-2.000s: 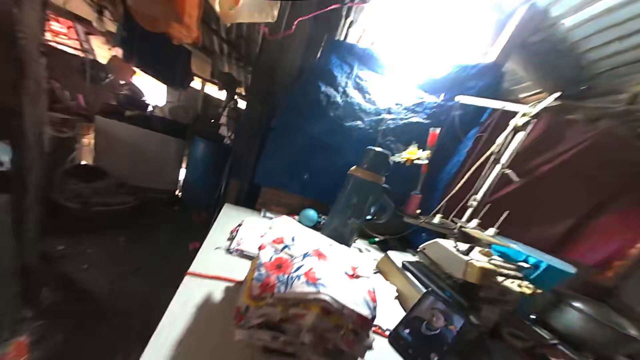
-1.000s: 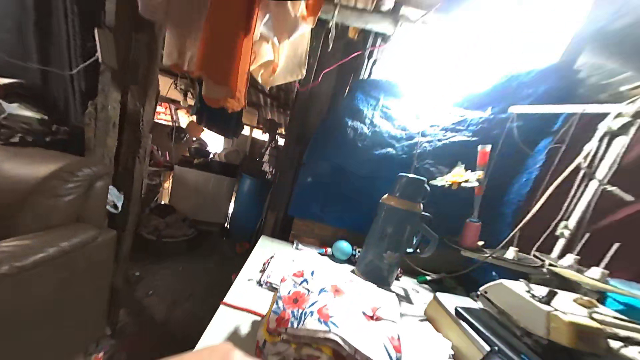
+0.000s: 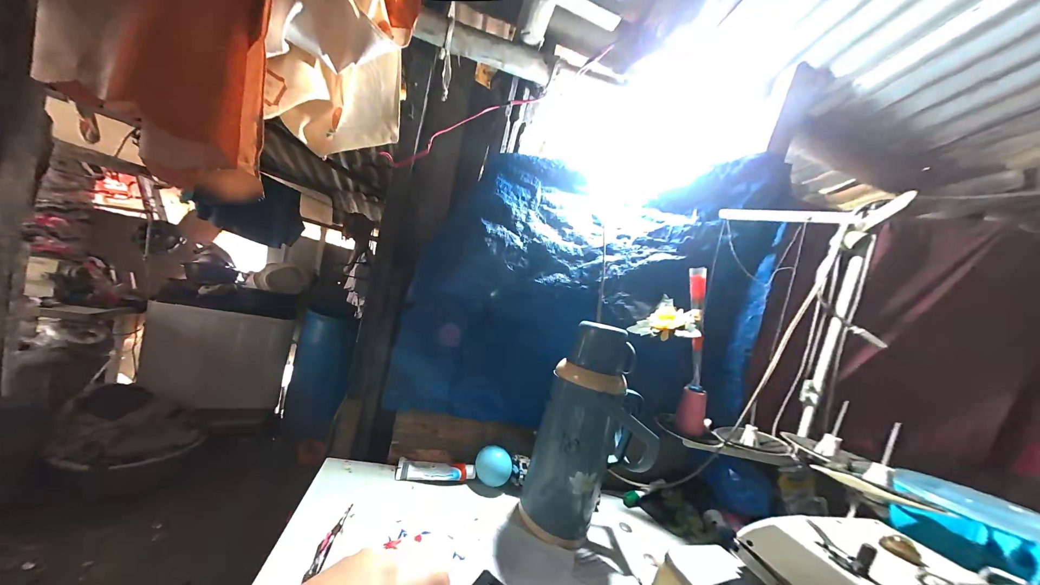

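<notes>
One of my hands, seemingly my left hand (image 3: 378, 567), shows only as an overexposed patch at the bottom edge; its fingers and anything in it cannot be made out. It lies at the floral cloth (image 3: 414, 539), white with red and blue flowers, on the white table (image 3: 341, 487). The corner of a black object (image 3: 487, 578) shows to its right. A grey-blue vacuum flask (image 3: 569, 439) with a handle stands upright farther right. Behind the cloth are a tube (image 3: 435, 470) and a light-blue ball (image 3: 494, 465). My right hand is not in view.
At right are a sewing machine (image 3: 821, 552), its thread stand (image 3: 829, 349) and a blue translucent container (image 3: 959, 520). A pink vase (image 3: 691, 411) holds an artificial flower (image 3: 668, 318). Orange and cream cloths (image 3: 195, 97) hang upper left. A blue barrel (image 3: 318, 366) stands beyond the table.
The view has shifted, so less of the floral cloth stack shows than before. A hand has come in at the bottom edge since the earliest frame.
</notes>
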